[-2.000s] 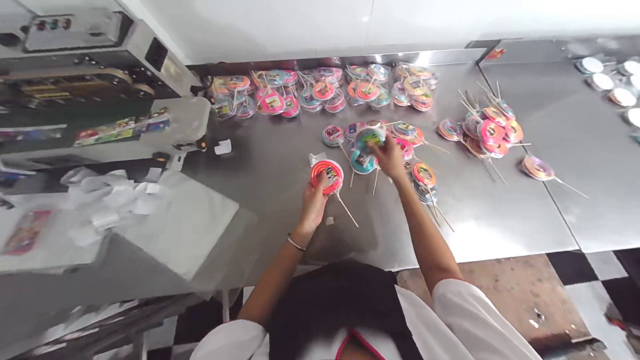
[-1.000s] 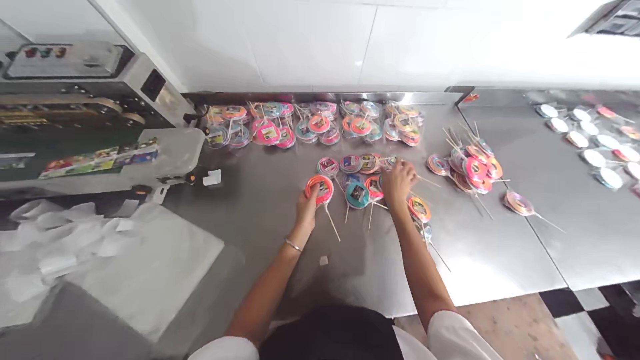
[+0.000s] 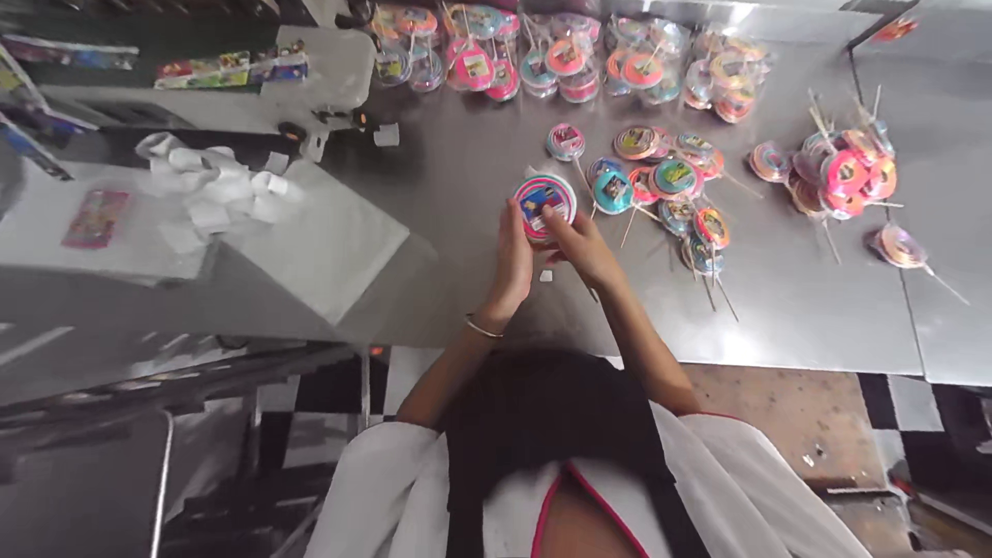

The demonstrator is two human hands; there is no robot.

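Observation:
Between both hands is a stack of round wrapped lollipops (image 3: 545,203), a pink and white one with a blue label on top. My left hand (image 3: 515,252) grips its left side, and my right hand (image 3: 581,246) holds its lower right side with fingers on the label. Just right of my hands lie loose round lollipops, among them a teal one (image 3: 612,191), a green and pink one (image 3: 676,177) and an orange one (image 3: 711,227). A single pink lollipop (image 3: 566,142) rests above the stack. The sticks of the held lollipops are mostly hidden.
Bagged lollipop bundles (image 3: 470,63) line the back of the steel table (image 3: 465,294). A lollipop heap (image 3: 845,172) and a separate lollipop (image 3: 899,246) lie at right. At left are a machine (image 3: 325,74), crumpled white paper pieces (image 3: 209,182) and a white sheet (image 3: 318,240).
My right hand has moved left from the loose lollipops to the stack in my left hand. The label on the top lollipop there now looks different. The view has shifted.

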